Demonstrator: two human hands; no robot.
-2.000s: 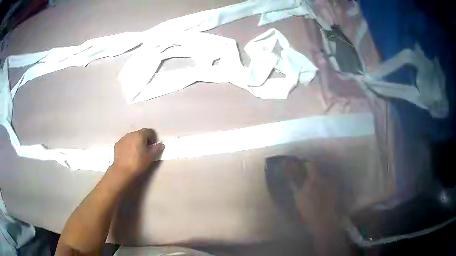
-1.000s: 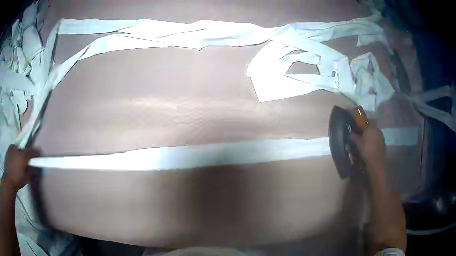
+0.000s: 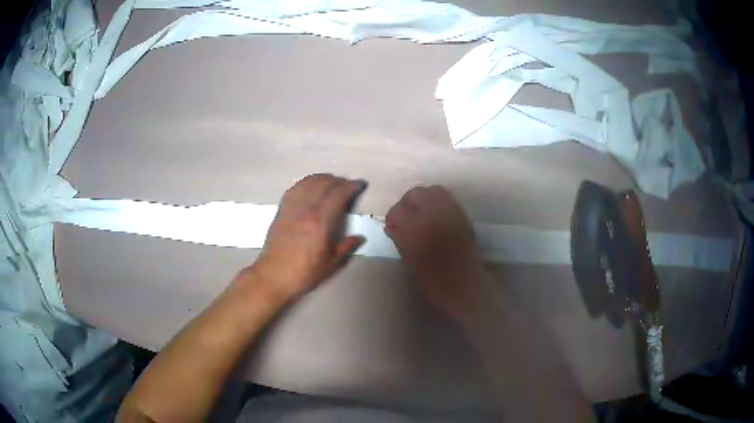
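Note:
A long white fabric strip lies flat and nearly straight across the pinkish-beige board. My left hand rests over the strip left of its middle, fingers bent and thumb apart from them. My right hand is at the strip just to the right, slightly blurred, with its fingertips curled at the upper edge. A short piece of strip shows between the hands. Whether the right fingers pinch the cloth is hidden. The iron, with a dark sole and orange-brown handle, stands across the strip at the right, untouched.
Tangled white bands lie at the far right of the board, and more run along its far side. A heap of white cloth hangs at the left edge. The iron's wrapped cord runs toward the near right edge.
My right hand has let go of the iron and moved left to the strip's middle. My left hand has come from the left end to the middle. The iron now stands still at the right.

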